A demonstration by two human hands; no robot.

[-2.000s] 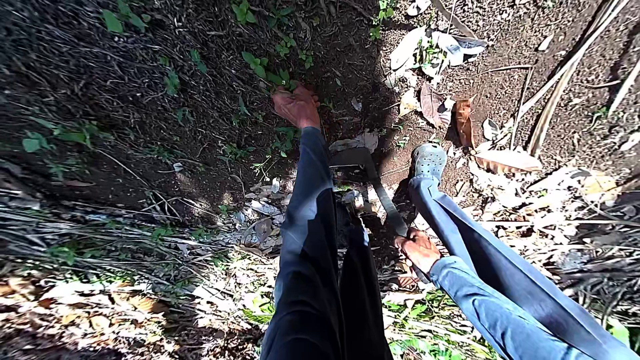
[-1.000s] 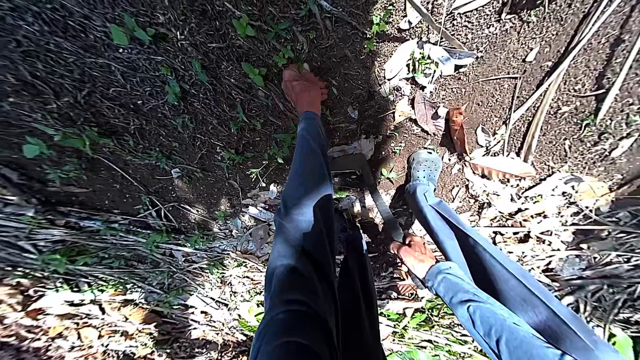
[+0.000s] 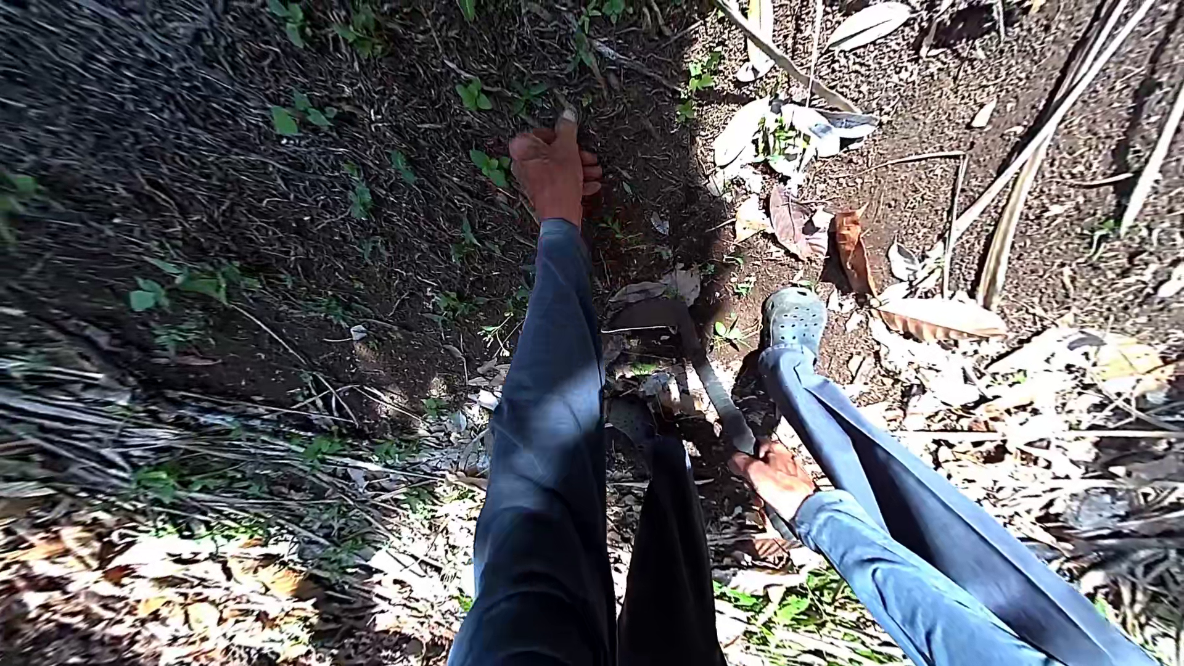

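My left hand (image 3: pixel 555 171) is low over the dark soil bank, its thumb pointing up and its fingers curled. Small green weeds (image 3: pixel 490 168) grow just left of it; whether anything is inside the fingers cannot be told. My right hand (image 3: pixel 777 478) grips the handle of a long-handled tool with a curved, sickle-like blade. The handle (image 3: pixel 717 388) slants up and left from that hand, and the dark blade (image 3: pixel 645 315) lies in shade to the right of my left forearm.
A grey perforated clog (image 3: pixel 794 319) is on my foot beside the tool handle. Dry leaves (image 3: pixel 939 317) and long dry stalks (image 3: pixel 1022 171) lie on the right. Pale leaves (image 3: pixel 805 134) rest farther up. A root-covered bank (image 3: pixel 231 166) rises on the left, with dry litter (image 3: pixel 185 573) below.
My left hand has turned, with its thumb now pointing up. My right hand still grips the tool handle, and the blade remains beside my left forearm.
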